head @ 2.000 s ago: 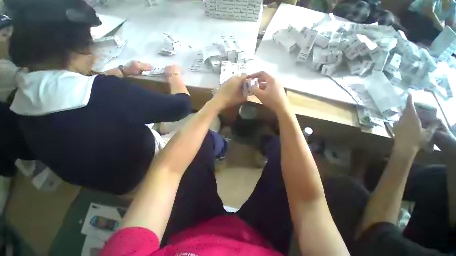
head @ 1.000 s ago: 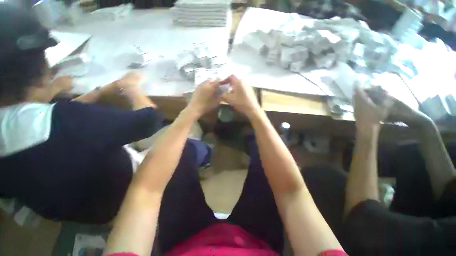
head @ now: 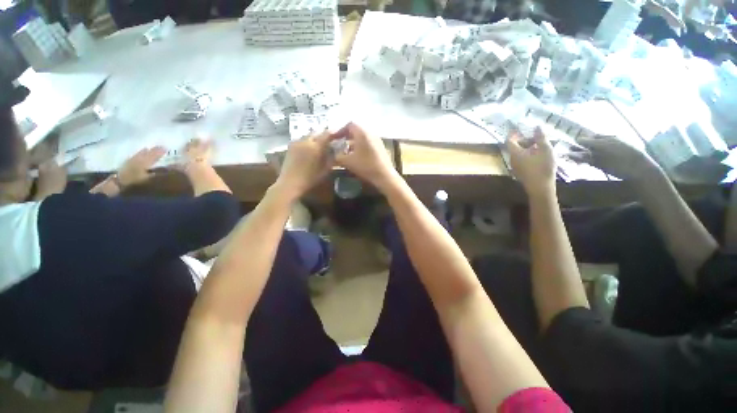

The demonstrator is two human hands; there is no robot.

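A small white carton (head: 339, 146) is held between my two hands, above the table's front edge. Its end faces me and my fingers hide most of it. My left hand (head: 306, 164) is closed around its left side. My right hand (head: 365, 158) pinches it at the right with the fingertips. A small group of white cartons (head: 297, 98) lies on the table just beyond my left hand.
A large heap of cartons (head: 477, 64) lies on the right table. A neat carton stack (head: 291, 22) stands at the far side of the left table. A person's hands (head: 166, 160) rest at the left; another person's hands (head: 533, 158) hold a carton at the right.
The view has turned to the right, so the tables and cartons sit further left. My hands still hold the small carton. The person at the right has lowered their hands to the table edge.
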